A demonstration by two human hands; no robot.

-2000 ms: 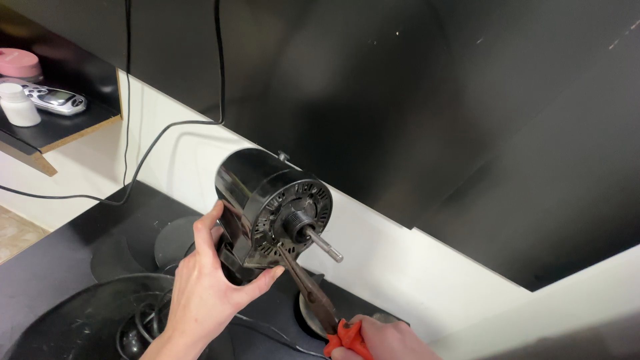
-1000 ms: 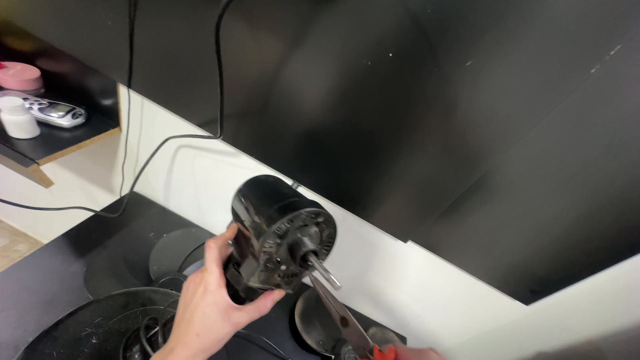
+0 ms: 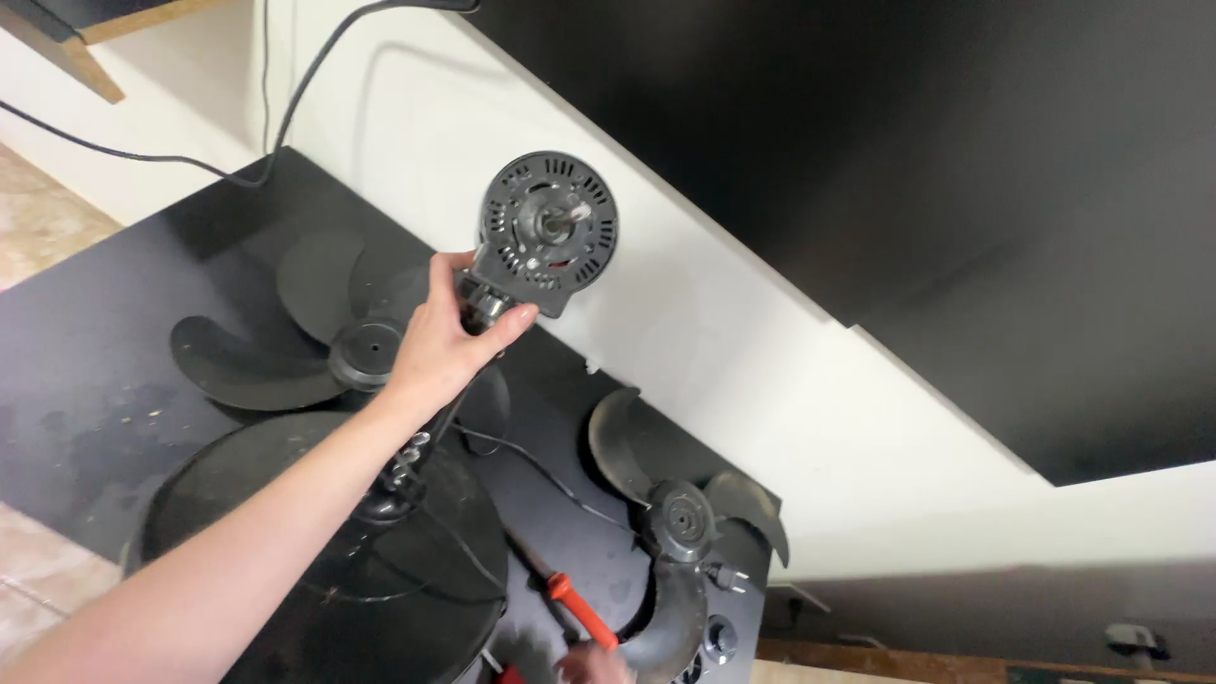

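My left hand (image 3: 451,332) grips the neck just below the black motor housing (image 3: 551,228) of a fan, whose slotted face and shaft point toward me. Below, the fan's round black base (image 3: 228,475) rests on the dark tabletop. At the bottom edge my right hand (image 3: 594,663) is blurred and partly cut off, close to a tool with an orange-red handle (image 3: 584,613) lying on the table; whether the hand touches or holds it is not clear. Another red handle part shows beside it at the frame's edge.
One black fan blade set (image 3: 252,366) lies left of my forearm. A second blade set (image 3: 679,518) lies at the right, with a power plug (image 3: 727,577) and a small round knob (image 3: 720,638) near it. A white wall and a large black panel (image 3: 855,171) stand behind; a cable (image 3: 313,85) hangs at upper left.
My right hand has moved away from the motor's shaft, down to the bottom edge, with the red-handled pliers no longer at the motor. My left hand still holds the fan. The view has shifted downward.
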